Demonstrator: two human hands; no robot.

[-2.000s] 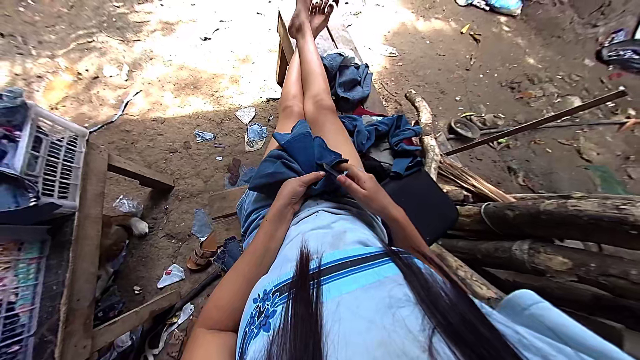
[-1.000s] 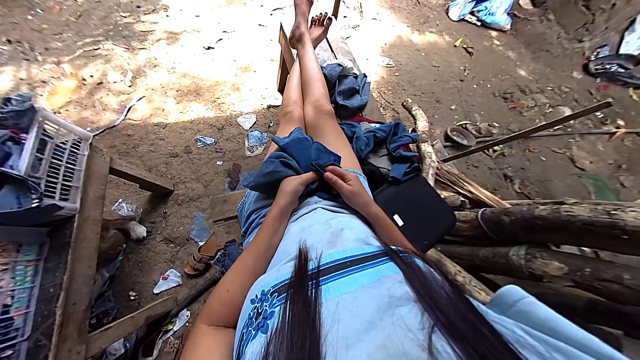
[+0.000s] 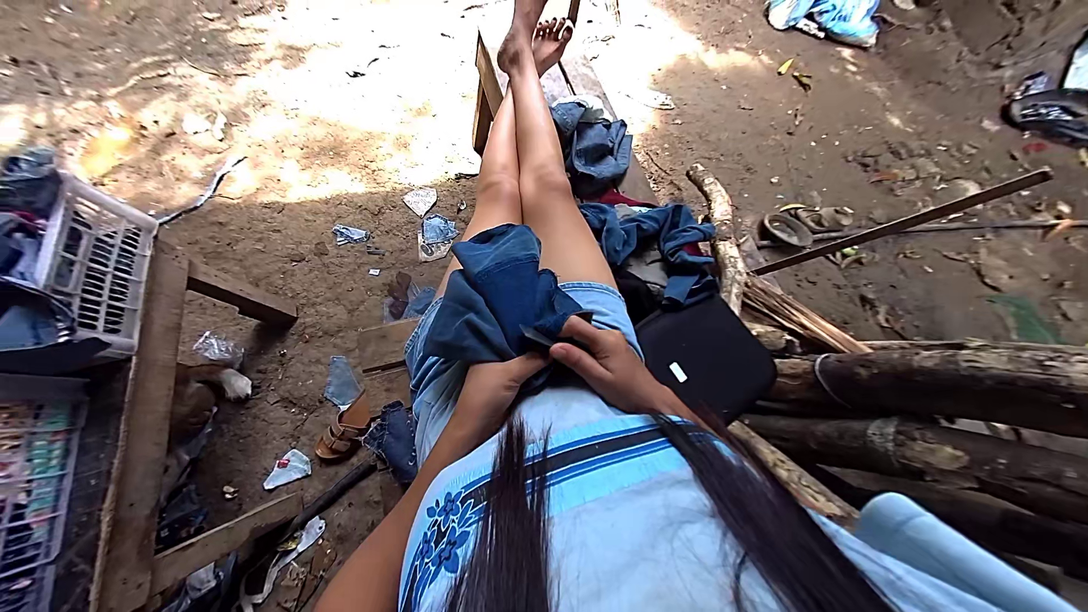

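A dark blue denim cloth (image 3: 501, 293) lies bunched across my lap, over the light denim shorts. My left hand (image 3: 506, 382) grips its near edge from below, most of the fingers hidden under the fabric. At the right edge of the cloth is my right hand (image 3: 603, 361), with thumb and fingers pinched on it. A small dark, pointed thing (image 3: 539, 337), perhaps a blade, shows beside the right fingertips; which hand holds it is unclear.
Denim pieces (image 3: 650, 238) lie on the bench right of my legs, near a black case (image 3: 705, 353). Logs (image 3: 935, 382) are stacked at right. A white plastic crate (image 3: 102, 263) stands at left beside a wooden frame (image 3: 140, 408). Scraps and a brown sandal (image 3: 344, 429) are on the dirt ground.
The cloth now spreads lower over my lap, and my hands have moved slightly apart. A small dark pointed thing shows by the right fingers, where none was plain before.
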